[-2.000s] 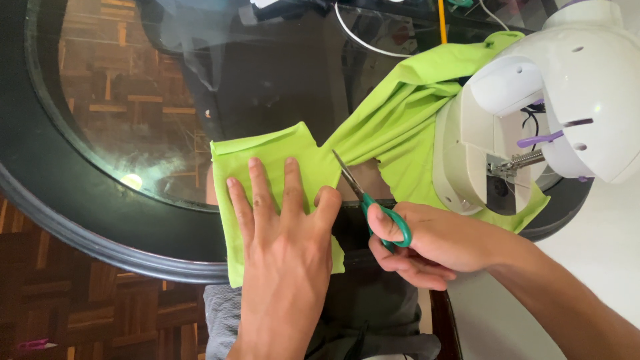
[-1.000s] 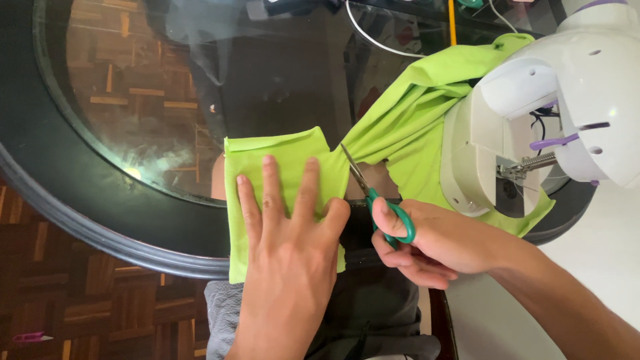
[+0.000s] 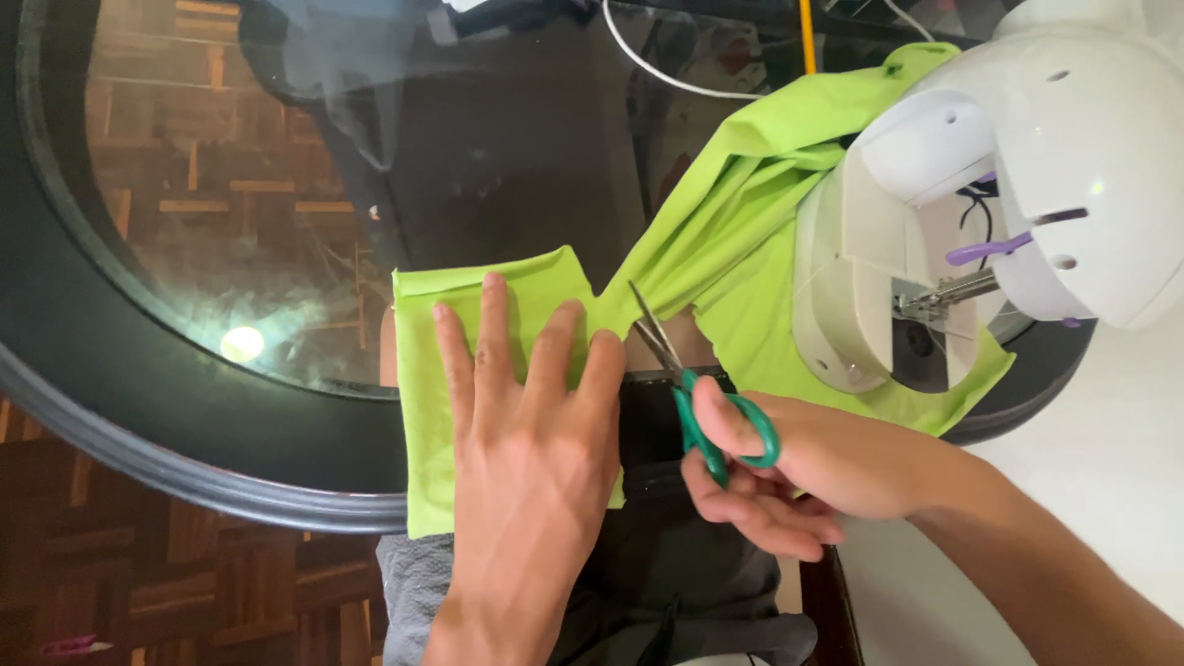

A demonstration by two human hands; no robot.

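Lime-green fabric [image 3: 740, 194] runs from a flat piece at the table's edge, through a narrow neck, to a bunched part around a white sewing machine [image 3: 842, 277]. My left hand [image 3: 532, 435] lies on the flat piece with its fingers spread, pressing it to the glass and rim. In my right hand [image 3: 786, 462] are scissors with green handles [image 3: 763, 430], thumb through one loop. Their blades are parted, and the upper tip is at the fabric's narrow neck, just right of my left fingers. The lower blade's tip is near the cut edge.
The glass-topped table has a dark rim [image 3: 231, 444]. A white cable [image 3: 666, 81] and a yellow pencil-like stick [image 3: 807, 37] lie beyond the fabric. The sewing machine stands at the right, with a purple lever [image 3: 988, 248]. A pink object [image 3: 76, 646] lies on the parquet floor.
The scissor blades have parted from nearly together. My left hand stays spread on the flat piece of fabric.
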